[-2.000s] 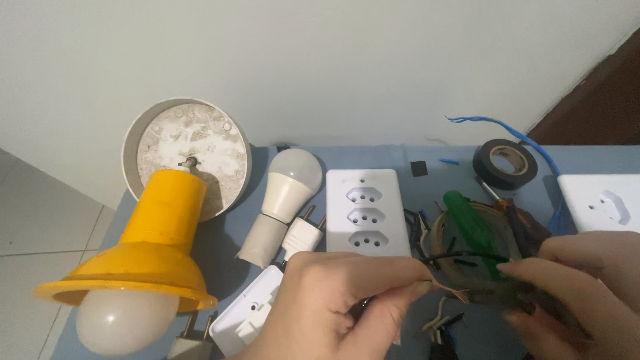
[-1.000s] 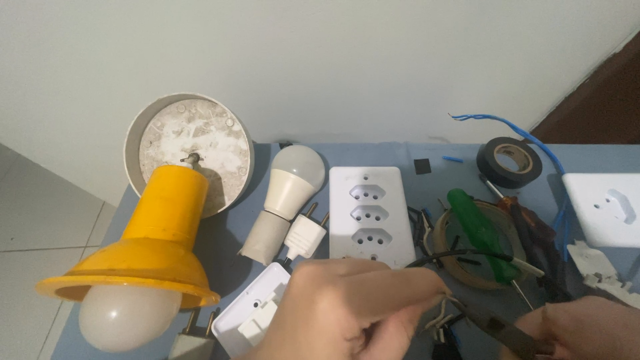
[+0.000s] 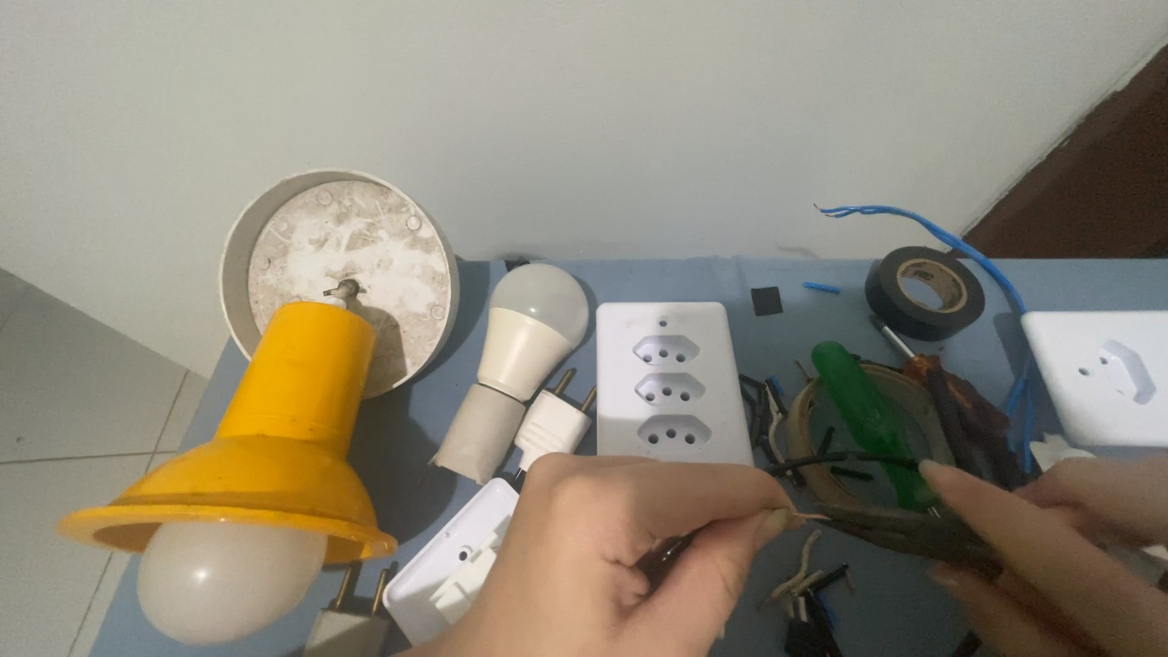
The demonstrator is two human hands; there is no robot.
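Observation:
Between its thumb and index finger, my left hand (image 3: 648, 547) pinches a thin wire whose bare copper end (image 3: 808, 517) sticks out to the right. My right hand (image 3: 1049, 538) holds dark-jawed pliers (image 3: 903, 529), their tip at that copper end. A black wire (image 3: 844, 456) runs above the jaws to my right fingertips; its full course is hidden. Just behind my left hand lies a white triple socket plate (image 3: 671, 374). A green-handled screwdriver (image 3: 862, 411) rests across a beige tape roll (image 3: 808, 411) beyond the pliers.
A yellow lamp (image 3: 301, 383) with a white bulb leans on a round base (image 3: 338, 182) at left. Nearby are an LED bulb (image 3: 534, 328), a white plug (image 3: 552, 420) and an opened socket (image 3: 456, 557). Black tape (image 3: 926, 292), blue wire (image 3: 967, 251) and another socket plate (image 3: 1104, 383) lie right.
The pliers in my right hand have shifted; one second ago they pointed up-left from lower down, and now they lie flatter with their tip at the copper end. My left hand keeps its pinch.

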